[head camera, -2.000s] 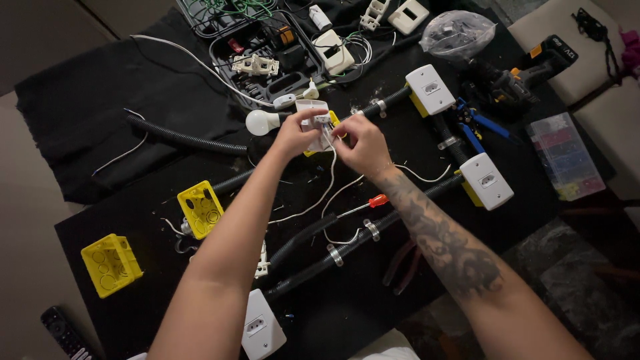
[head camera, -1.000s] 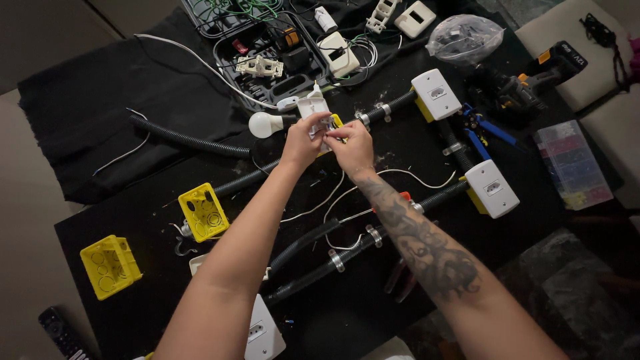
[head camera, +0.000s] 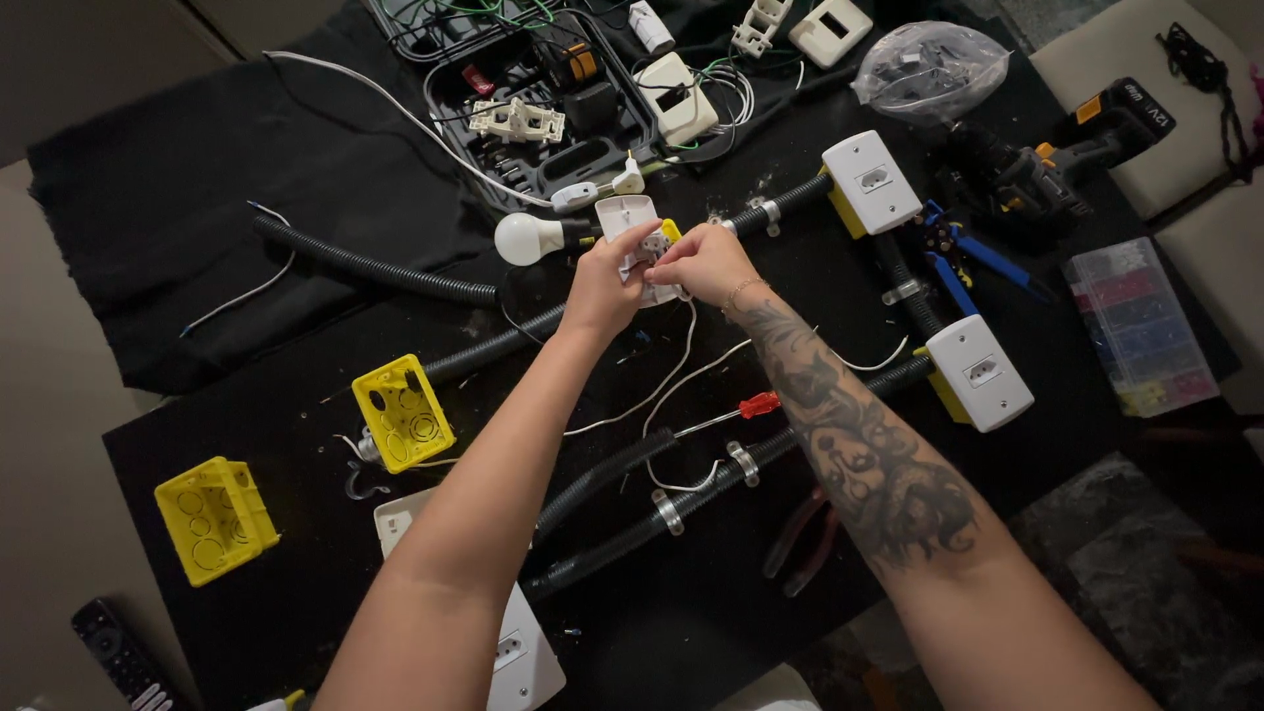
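Note:
My left hand holds a white plastic faceplate upright at the centre, with a small fitting at its middle. The fingertips of my right hand meet that fitting from the right; whether they pinch a wire or a small part is hidden. A yellow electrical box shows just behind. A white light bulb in a black socket lies left of my hands. White wire hangs below the faceplate, and a screwdriver with a red handle lies beneath my right forearm.
Black corrugated conduit links two white outlet plates at the right. Two yellow boxes lie left. An open tool case is at the back. Blue-handled pliers, a cordless drill and a connector box are on the right.
My hands stay together at the faceplate, with the fingers slightly shifted. The view has moved slightly.

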